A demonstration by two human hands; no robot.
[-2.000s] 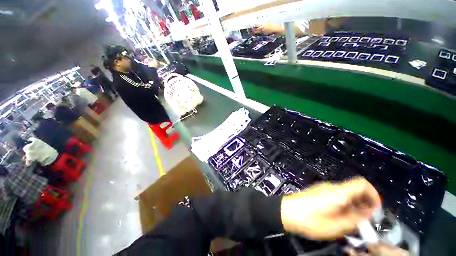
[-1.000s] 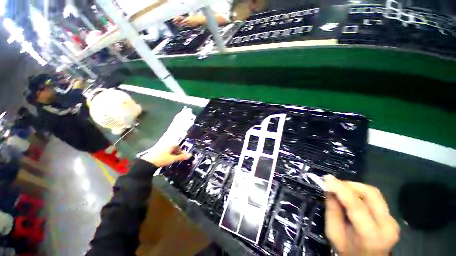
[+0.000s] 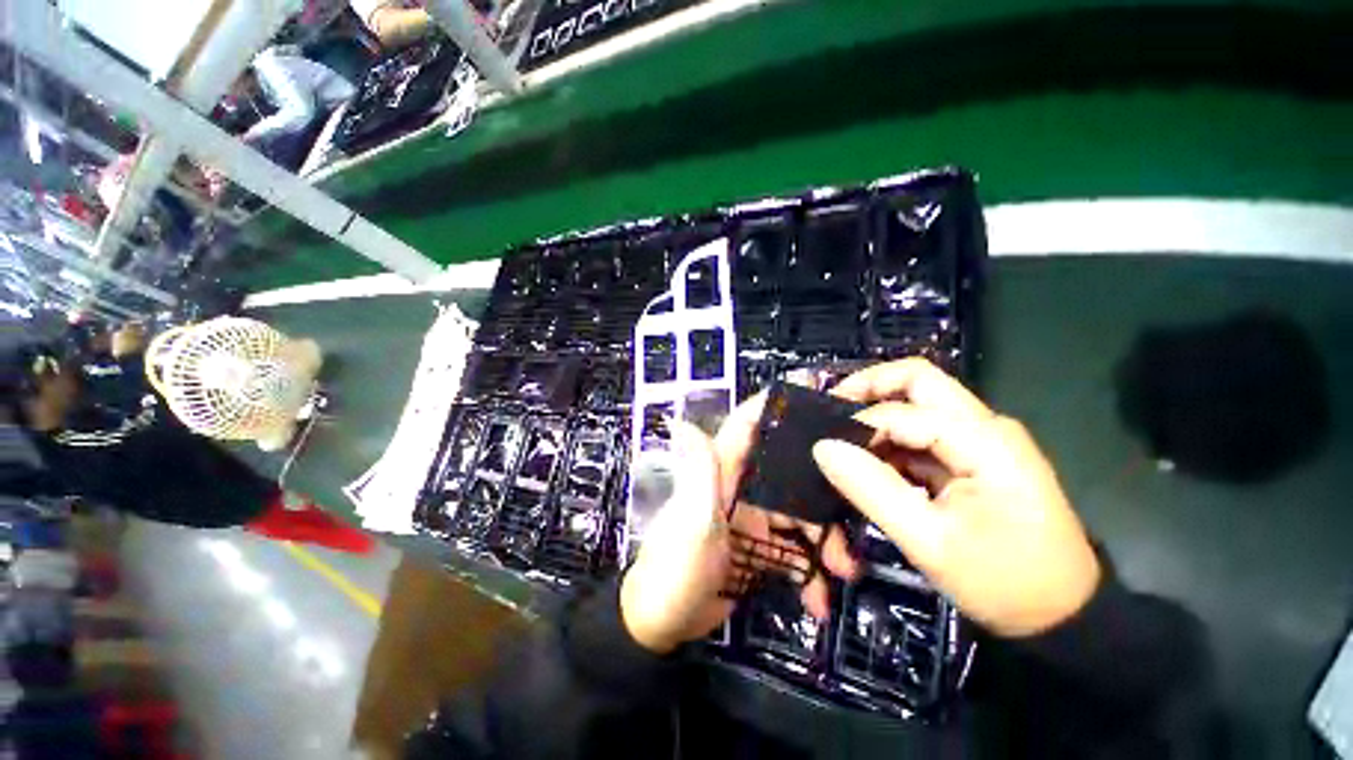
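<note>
A small matte black part (image 3: 803, 453) is held between both my hands above the blister tray. My left hand (image 3: 690, 532) grips it from the left side, with fingers partly hidden beneath it. My right hand (image 3: 972, 502) holds its right side, thumb and fingertips on its face. A slatted dark section shows just below the part, between my fingers. The glossy black blister tray (image 3: 522, 324) has rows of rectangular pockets. A die-cut adhesive sheet (image 3: 683, 356) with white ladder-like lines lies across the tray, its lower part partly covered by my left hand.
White liner strips (image 3: 423, 431) lie at the tray's left end. A dark round pile (image 3: 1221, 395) is on the bench at right. A green strip (image 3: 831, 126) with a white edge runs behind the tray. A cream fan (image 3: 223, 379) and a person stand at left.
My left hand has left the tray's left side and my right hand has moved inward. Both now hold the black part together. The view has turned, placing the tray nearer the centre.
</note>
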